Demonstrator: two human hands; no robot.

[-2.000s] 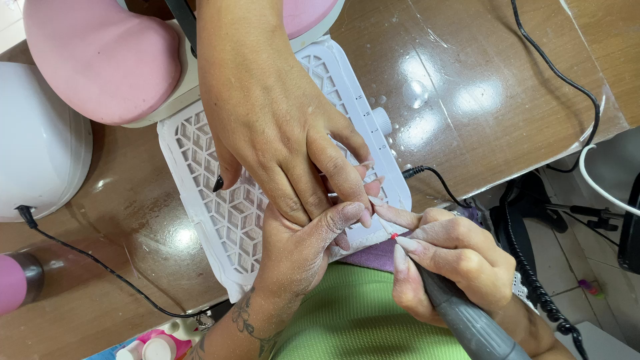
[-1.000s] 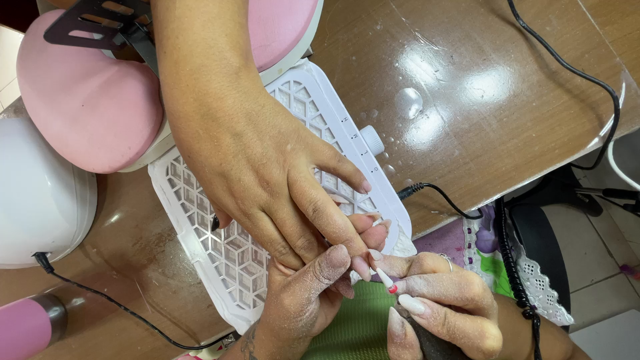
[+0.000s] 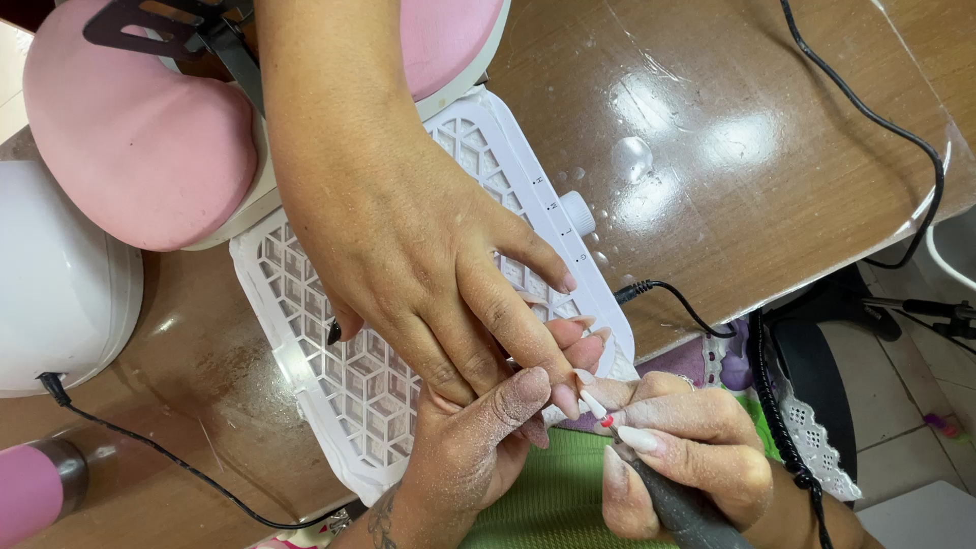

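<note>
My left hand (image 3: 480,435), dusted with fine powder, holds a finger of another person's hand (image 3: 396,206), its thumb on top. My right hand (image 3: 686,450) grips a grey electric nail drill handpiece (image 3: 675,496). The drill's white tapered bit with a red ring (image 3: 598,406) is at the held fingertip; whether it touches the nail cannot be told. The other person's hand lies palm down over a white nail dust collector (image 3: 366,412) with a geometric grille. A dark nail shows on that person's thumb.
A pink cushioned hand rest (image 3: 145,145) stands behind the collector, beside a black bracket (image 3: 221,38). At left are a white domed device (image 3: 61,282) and a pink cylinder (image 3: 30,488). Black cables (image 3: 900,141) cross the wooden table (image 3: 732,229), which has a clear cover.
The other person's index finger has spread away from the finger I hold. My hands remain at the fingertips with the drill. The view has shifted somewhat.
</note>
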